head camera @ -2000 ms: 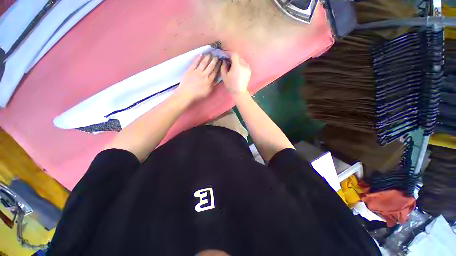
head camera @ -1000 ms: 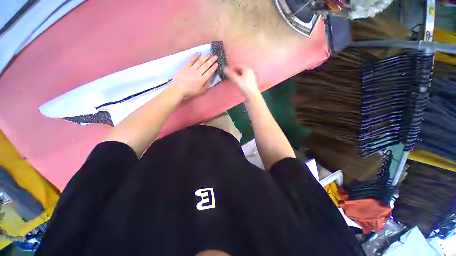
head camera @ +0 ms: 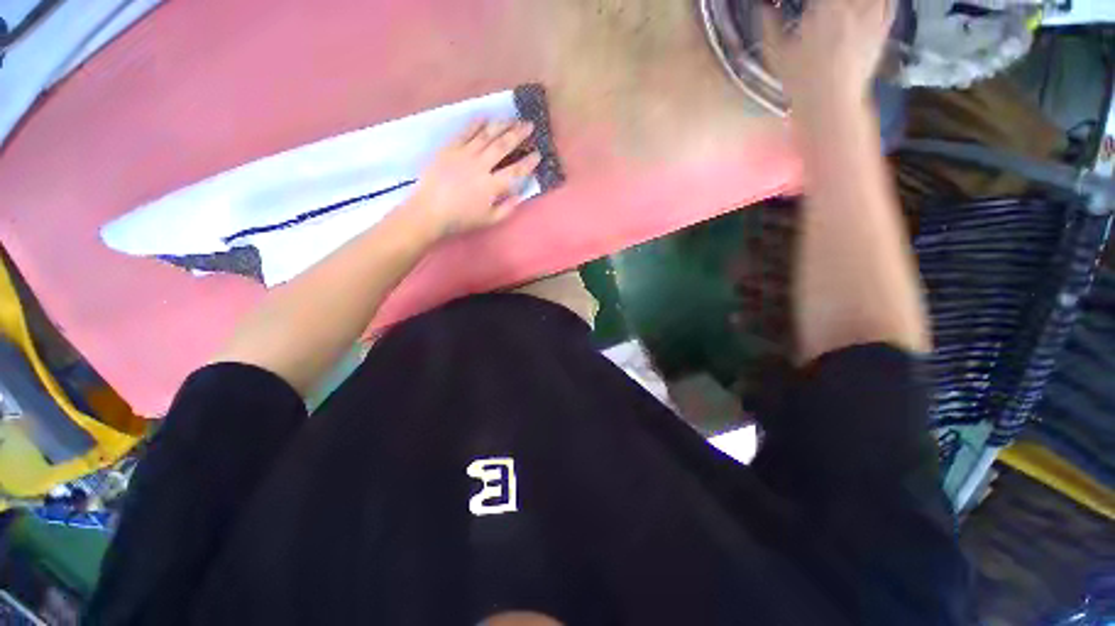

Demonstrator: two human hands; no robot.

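Note:
A white sleeve [head camera: 330,159] lies flat on the pink table, with a dark seam line along it. Its dark cuff hem [head camera: 538,135] lies unfolded at the right end, and dark shell fabric shows at the left end. My left hand [head camera: 479,177] rests flat on the sleeve beside the cuff hem, fingers apart. My right hand [head camera: 838,37] is blurred and cut by the top edge, over the steam iron [head camera: 743,61]; whether its fingers grip the handle is unclear.
The pink-red table [head camera: 294,73] is scorched tan near the iron. Other pale sleeves [head camera: 67,49] lie at the far left. Black hangers with garments [head camera: 990,281] hang at the right. A pale wrapped hose [head camera: 972,49] runs behind the iron. Yellow cloth [head camera: 73,452] is at the lower left.
My right hand has moved from beside the cuff hem up and right to the iron. The cuff hem, earlier pinched in my fingers, lies flat. My left hand stays on the sleeve.

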